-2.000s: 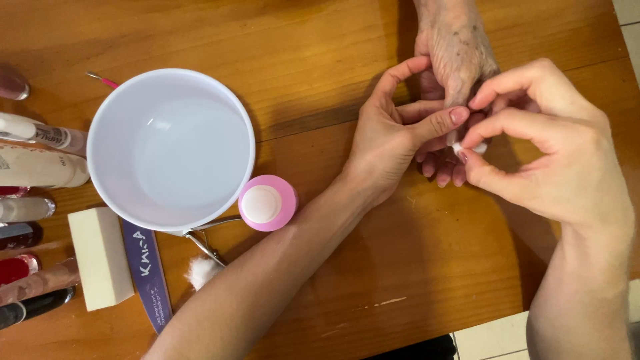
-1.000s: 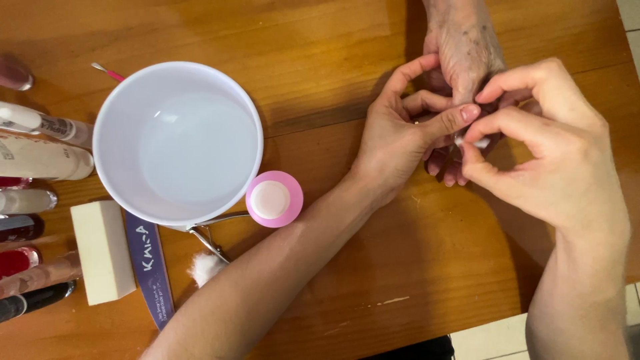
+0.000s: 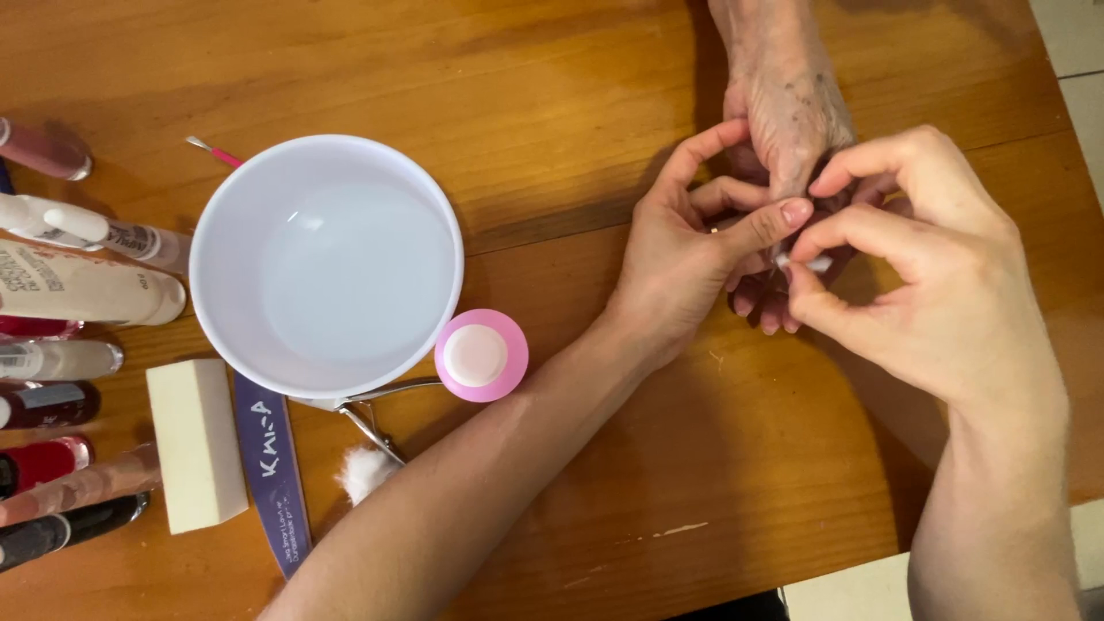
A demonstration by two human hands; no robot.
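Note:
Another person's hand point(image 3: 798, 116) reaches in from the top right. My left hand point(image 3: 699, 241) grips that hand's thumb, with my thumb on top and fingers around it. Between the thumb and index finger of my right hand point(image 3: 923, 250) is a small white cotton piece point(image 3: 815, 261), at the tip of the other person's thumb. The exact contact there is partly hidden by my fingers. A pink bottle with a white cap point(image 3: 477, 355) stands beside my left forearm. A tuft of cotton point(image 3: 366, 473) lies left of that forearm.
A white bowl of clear liquid point(image 3: 354, 267) stands left of centre. Metal nippers point(image 3: 371, 423), a purple nail file point(image 3: 272, 474), a white buffer block point(image 3: 197, 444) and a pink-handled tool point(image 3: 216, 153) lie around it. Several nail polish bottles point(image 3: 52, 461) and a cream tube point(image 3: 86, 280) line the left edge.

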